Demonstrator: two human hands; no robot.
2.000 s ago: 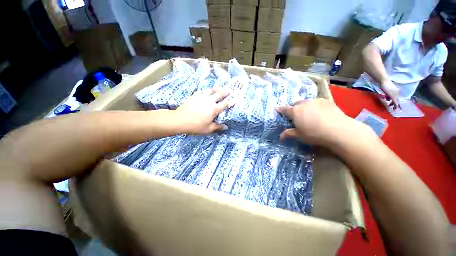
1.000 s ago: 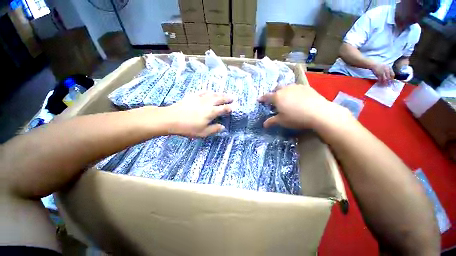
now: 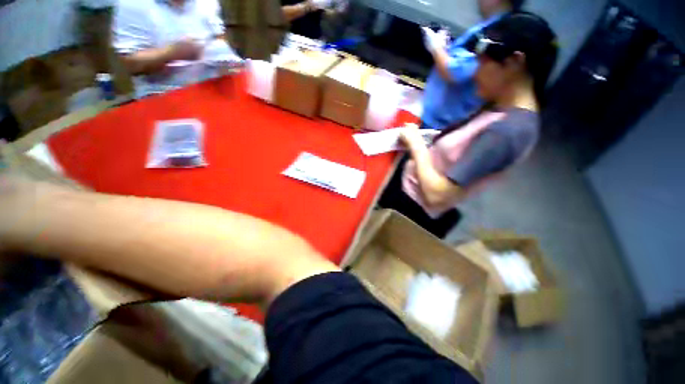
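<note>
The master carton (image 3: pixel 105 292) is cut off at the lower left, with shiny bubble-bagged items (image 3: pixel 45 326) dark inside it. My right forearm in a black sleeve reaches across the lower picture to the left edge. My right hand is cut off or blurred there, so its fingers do not show. My left hand is out of the picture. A filled bubble bag (image 3: pixel 179 142) lies flat on the red table cover (image 3: pixel 233 176). Another bubble bag (image 3: pixel 325 174) lies nearer the table's right edge.
Two small cartons (image 3: pixel 323 88) stand at the table's far side. A person at right holds a pale bag; others stand behind. Open supply cartons (image 3: pixel 481 300) with white bags sit at the lower right. Pale stacked sheets (image 3: pixel 206 337) lie between master carton and table.
The view has swung right. The master carton has slid to the lower left, and the table, people and supply cartons show. My left hand has left the picture; my right hand is at its left edge.
</note>
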